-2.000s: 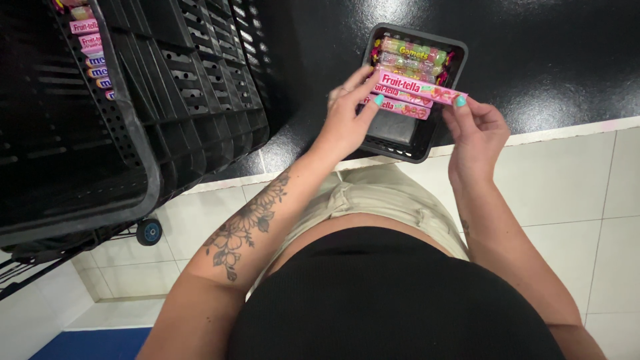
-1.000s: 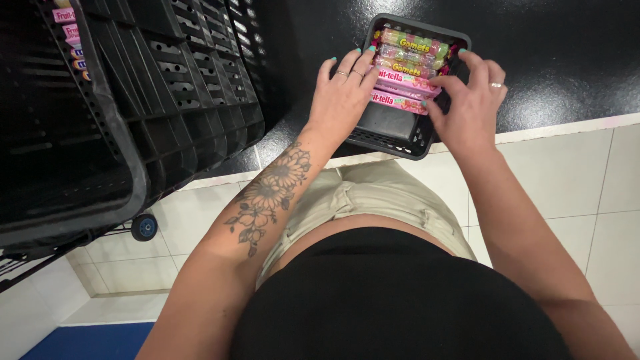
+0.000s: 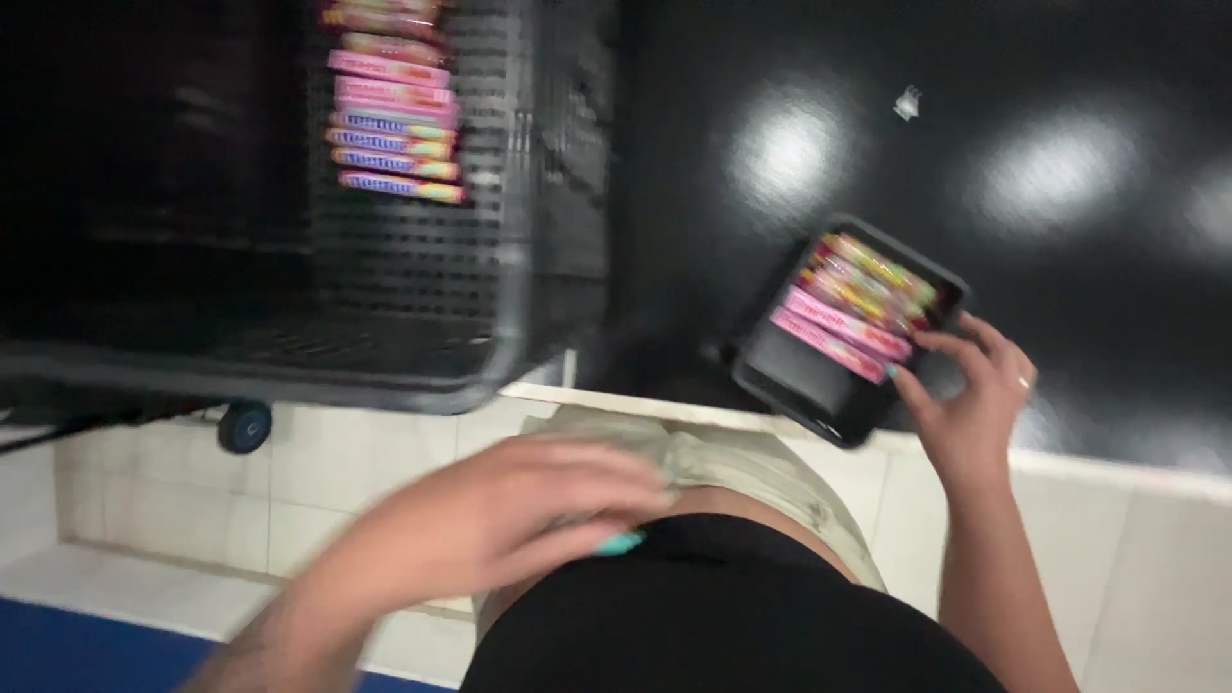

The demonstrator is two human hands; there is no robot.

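A small black plastic basket (image 3: 804,371) sits tilted at the near edge of a glossy black surface. In it lie pink Fruit-tella candy packs (image 3: 830,345) beside clear wrapped Gomets candy rolls (image 3: 871,274). My right hand (image 3: 972,385) is at the basket's right side, thumb and fingertips at the ends of the pink packs; whether it grips the packs or the rim cannot be told. Blurred by motion, my left hand (image 3: 568,500) is over my waist, away from the basket, with nothing seen in it.
A large black plastic crate (image 3: 481,385) stands at the left, with a row of pink and blue candy packs (image 3: 395,91) inside. Below it is a small wheel (image 3: 243,426). A little shiny scrap (image 3: 907,102) lies on the black surface (image 3: 693,250). Pale floor tiles run along the front.
My left hand has left the small basket and come back toward my body. The pink pack held up two seconds ago is no longer raised. The basket has turned, and the view has swung left.
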